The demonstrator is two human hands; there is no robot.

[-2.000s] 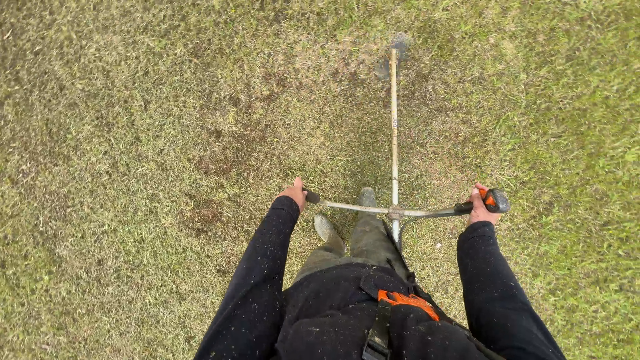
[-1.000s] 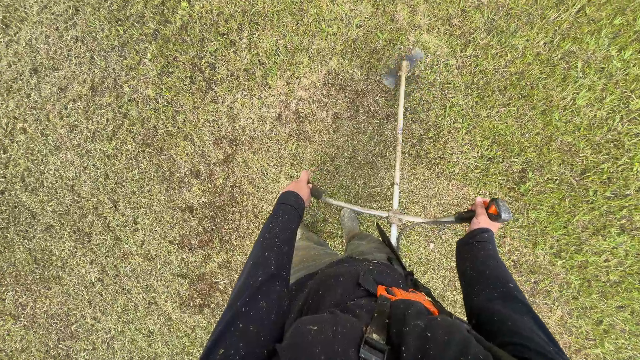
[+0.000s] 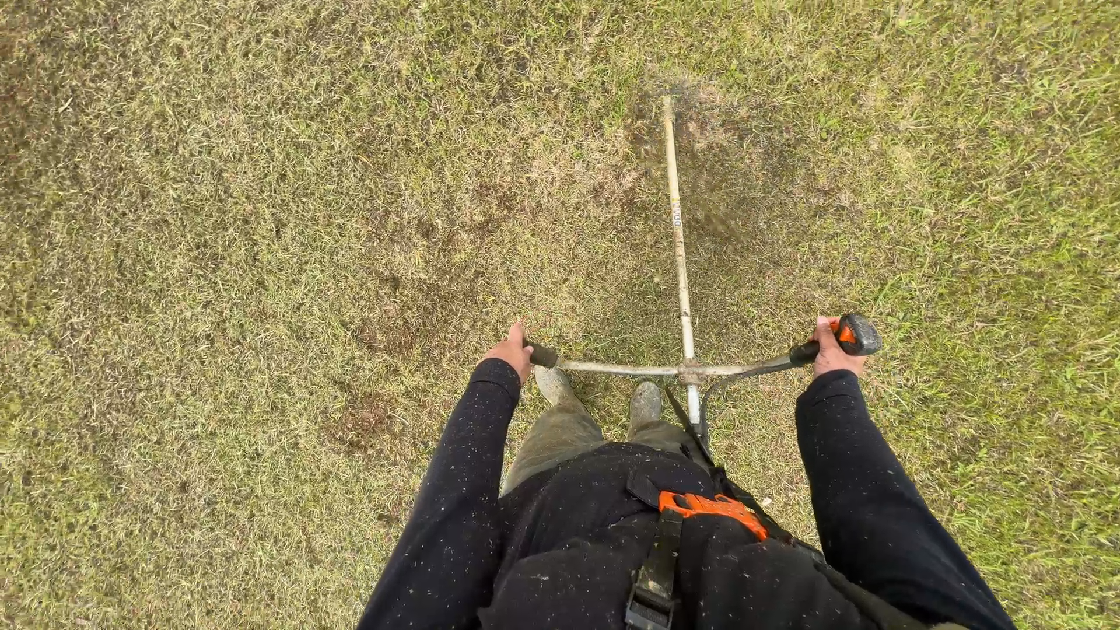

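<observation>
A brush cutter's pale shaft runs up the view from a bicycle-style handlebar. My left hand is closed on the dark grip at the bar's left end. At the right end my right hand holds the dark control grip, beside its black and orange throttle housing. The cutting head is a blur low over the grass at the far end of the shaft. A black harness with an orange plastic plate lies across my front, and a strap runs toward the shaft.
Short, partly dry grass surrounds me, with brown patches at the left and greener, longer grass at the right. My left boot and right boot stand below the handlebar.
The shaft's far end has swung right and then back left. My boots have changed places relative to each other as I step. Both hands have kept their hold on the grips.
</observation>
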